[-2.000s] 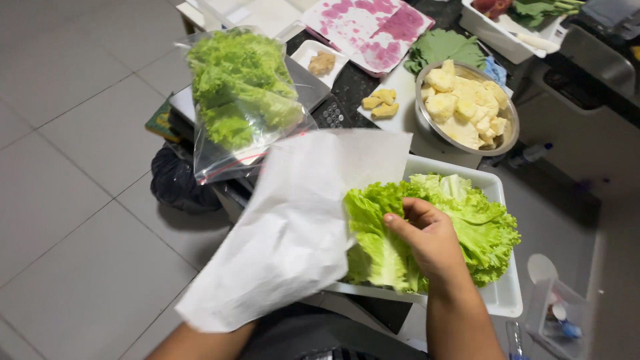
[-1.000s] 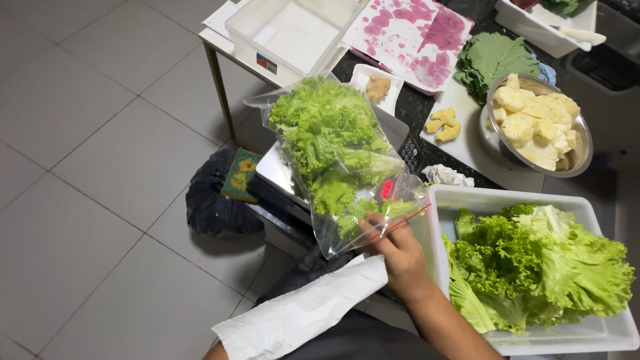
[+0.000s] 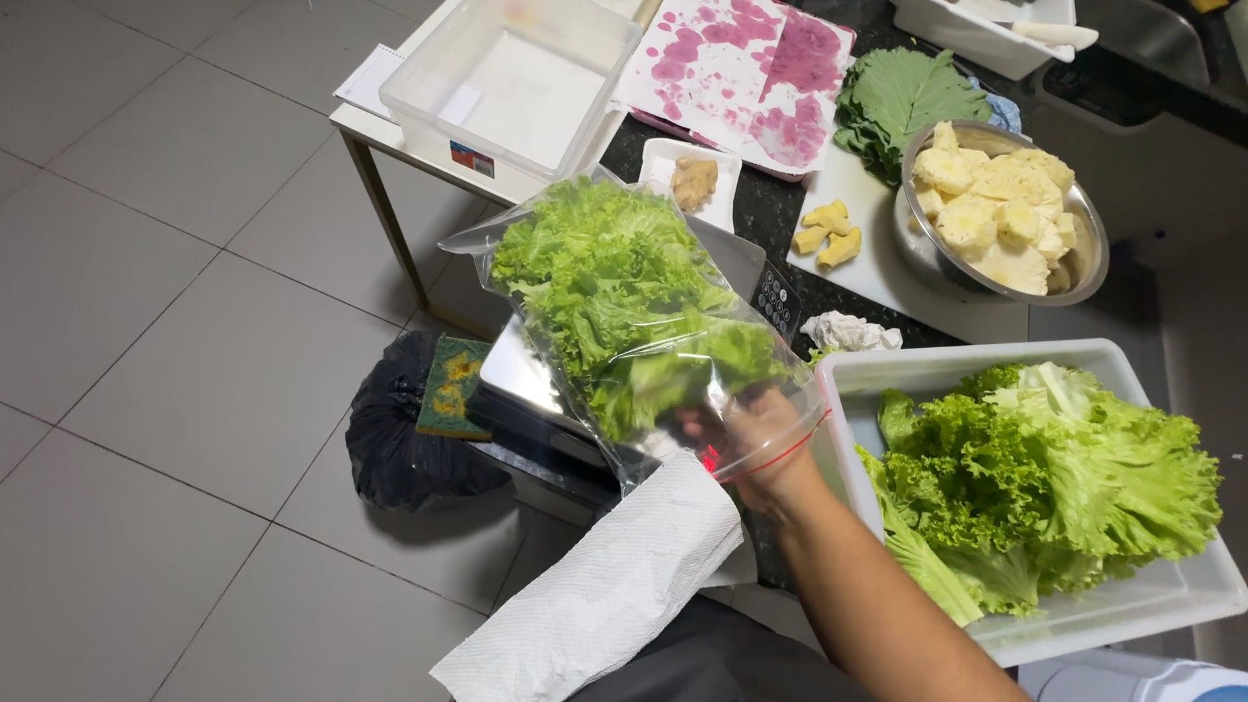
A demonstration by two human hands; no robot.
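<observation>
My right hand (image 3: 746,434) is inside the mouth of a clear zip bag (image 3: 624,331), against the green lettuce leaves (image 3: 614,283) packed in it. Whether its fingers grip a leaf is blurred by the plastic. The bag lies over a scale with a metal plate (image 3: 522,366). A white paper towel (image 3: 604,585) covers my left hand, which is hidden, near the bag's lower edge. At the right, a white plastic tub (image 3: 848,419) holds more loose lettuce (image 3: 1053,487).
Behind are a steel bowl (image 3: 936,263) of peeled pale chunks, ginger pieces (image 3: 829,234) on a white board, a kale leaf (image 3: 902,102), a pink-stained sheet (image 3: 731,68), and a clear plastic bin (image 3: 487,146). A sponge (image 3: 453,385) and black bag (image 3: 400,439) sit left of the scale.
My right hand has moved from the lettuce in the tub to the zip bag, and now reaches into it. The paper towel, spread wide at first, is now narrower below the bag.
</observation>
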